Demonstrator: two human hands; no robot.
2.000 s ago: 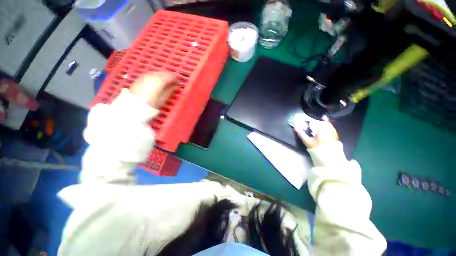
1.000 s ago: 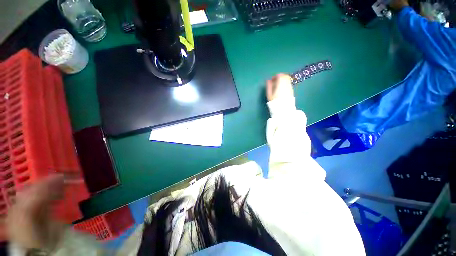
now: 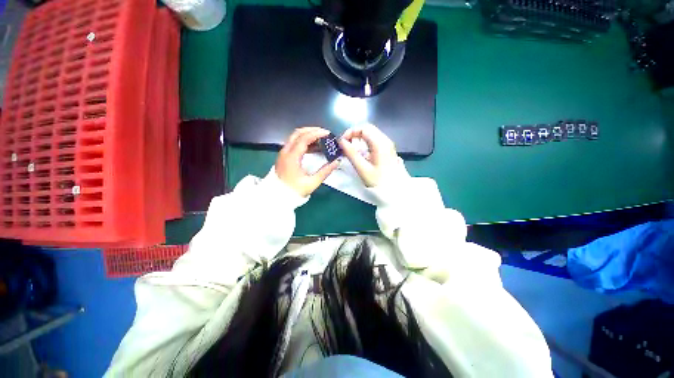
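A small dark square module (image 3: 331, 148) with pale marks is held over the front edge of the black base plate (image 3: 266, 88). My left hand (image 3: 301, 161) grips the module between thumb and fingers from the left. My right hand (image 3: 369, 153) is at its right side, fingers bent with the tips close together beside the module; whether they touch it or hold something thin cannot be told. The microscope ring (image 3: 363, 59) is above a bright light spot (image 3: 350, 107) behind the hands. White paper (image 3: 347, 181) lies under and between the hands, partly hidden.
Stacked red slotted crates (image 3: 96, 125) stand at the left, with a dark glossy slab (image 3: 202, 166) beside them. A row of several small modules (image 3: 543, 133) lies on the green mat at right. Dark trays (image 3: 547, 18) are at the rear right. A blue sleeve (image 3: 621, 258) shows at right.
My right hand has moved from the module row back to the base's front. My left hand has come from the crates and now holds a module. The view has shifted.
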